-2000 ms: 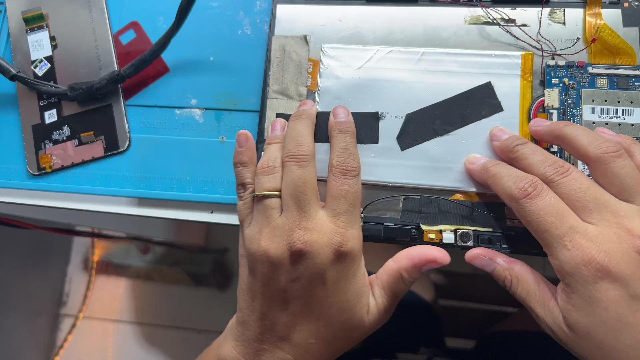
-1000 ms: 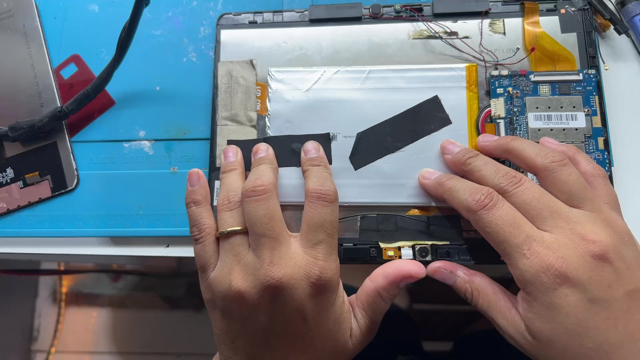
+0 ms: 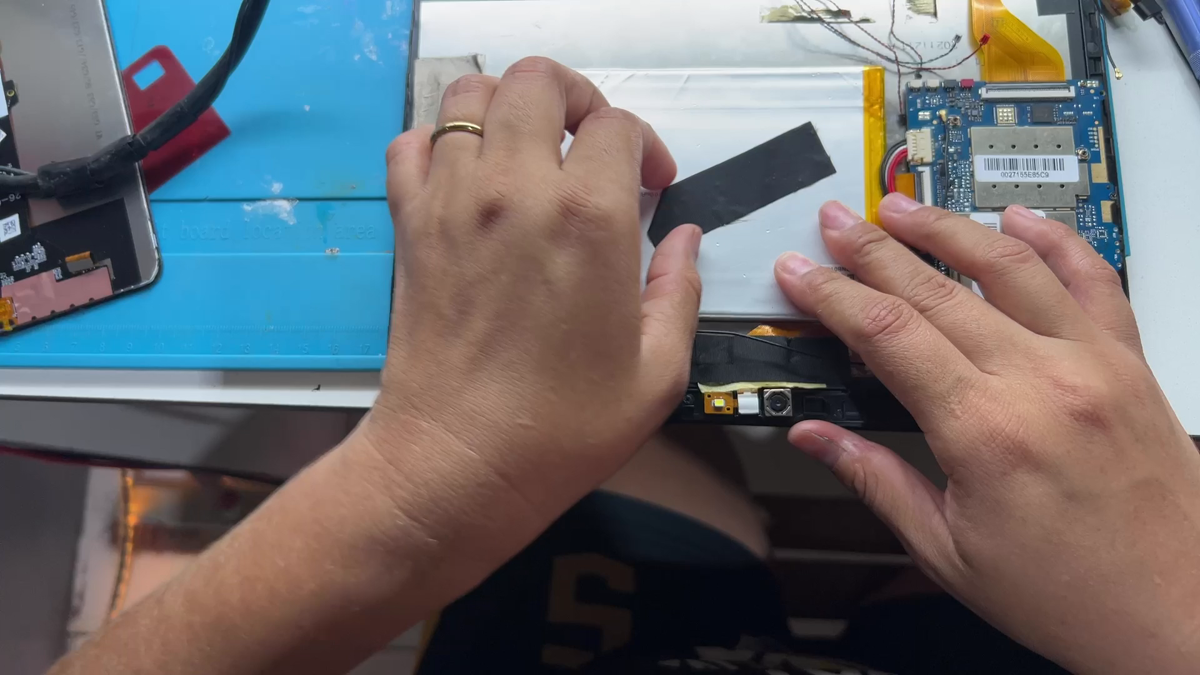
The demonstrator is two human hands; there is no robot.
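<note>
An opened tablet lies at the table edge, its silver battery pack [image 3: 750, 281] bearing a slanted black tape strip [image 3: 745, 183]. My left hand [image 3: 544, 234] is over the battery's left part, fingers bent, index finger and thumb apart beside the left end of that strip. It hides the second tape piece, and I cannot tell whether the fingertips pinch anything. My right hand [image 3: 994, 347] rests spread, fingertips on the battery's lower right and the blue circuit board [image 3: 1008, 112], thumb by the tablet's lower rim. A camera module [image 3: 777, 402] sits in that rim.
On the left, a blue work mat [image 3: 281, 291] carries a phone display assembly [image 3: 80, 141], a red plastic part [image 3: 178, 122] and a thick black cable [image 3: 202, 98] crossing over them. Thin wires [image 3: 891, 47] and an orange flex cable [image 3: 1017, 42] run across the tablet's upper right.
My left hand has gone from lying flat with fingers over the left tape piece to a bent-finger pose nearer the slanted strip. My right hand stays spread on the battery and board.
</note>
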